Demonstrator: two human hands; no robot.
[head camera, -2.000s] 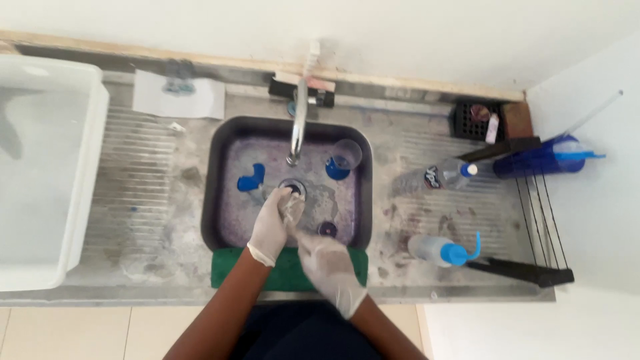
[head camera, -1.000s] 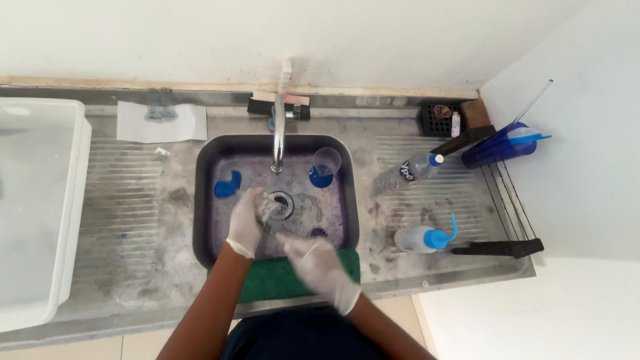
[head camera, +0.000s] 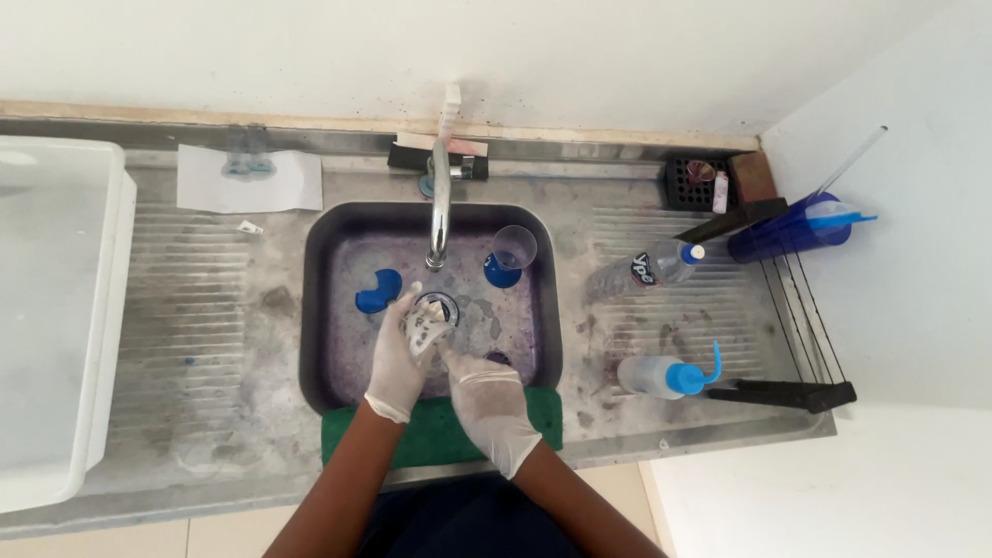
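Note:
My left hand (head camera: 397, 364), in a whitish glove, holds a small clear vessel with dark marks (head camera: 425, 329) over the stained sink basin (head camera: 353, 341). What kind of vessel it is I cannot tell. My right hand (head camera: 487, 395), gloved too, has its fingertips against the vessel's lower right side; whether it grips anything is unclear. Just beyond the vessel lies the metal drain (head camera: 442, 304). A chrome faucet (head camera: 440, 201) arches above. A notched blue piece (head camera: 378, 291) lies left in the basin, and a clear cup with a blue base (head camera: 511, 252) is at the right.
A green cloth (head camera: 434, 434) lies along the sink's front edge. At far left is a large white plastic tub (head camera: 116, 310). On the right stand a plastic bottle (head camera: 647, 270), a wash bottle (head camera: 659, 377), a black rack (head camera: 682, 186) and a blue cylinder (head camera: 783, 229). Paper (head camera: 201, 182) lies back left.
Both hands stay together over the basin around the vessel. The right hand's fingers have come closer to it than one second ago. The view has shifted slightly.

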